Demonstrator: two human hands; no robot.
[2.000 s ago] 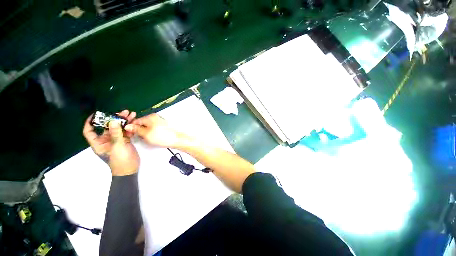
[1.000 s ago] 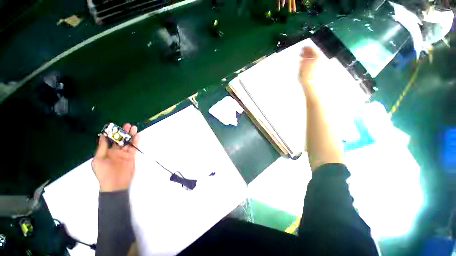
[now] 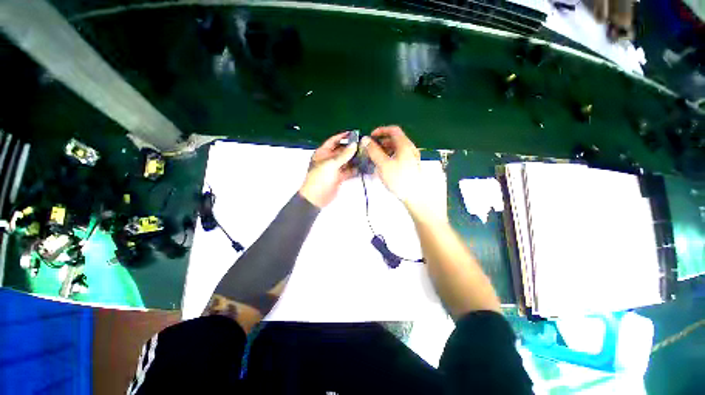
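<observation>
My left hand (image 3: 331, 167) and my right hand (image 3: 394, 160) meet over the top of the white sheet (image 3: 332, 270). Between their fingers is a small unit (image 3: 360, 154), dark with a pale part at its left end. The fingers cover much of it, and I cannot tell board from case. Its thin black cord hangs down to a tied dark cord bundle (image 3: 386, 251) lying on the sheet.
Units with yellow blocks (image 3: 145, 224) and black cords lie left. Another cord bundle (image 3: 209, 212) crosses the sheet's left edge. A crumpled white piece (image 3: 481, 197) and stacked trays (image 3: 591, 239) are right. A grey post (image 3: 100, 77) stands upper left; blue bins (image 3: 42, 347) lower left.
The view has swung left. My right hand has come back from the tray stack and now meets my left hand at the unit, which shows more dark surface than before.
</observation>
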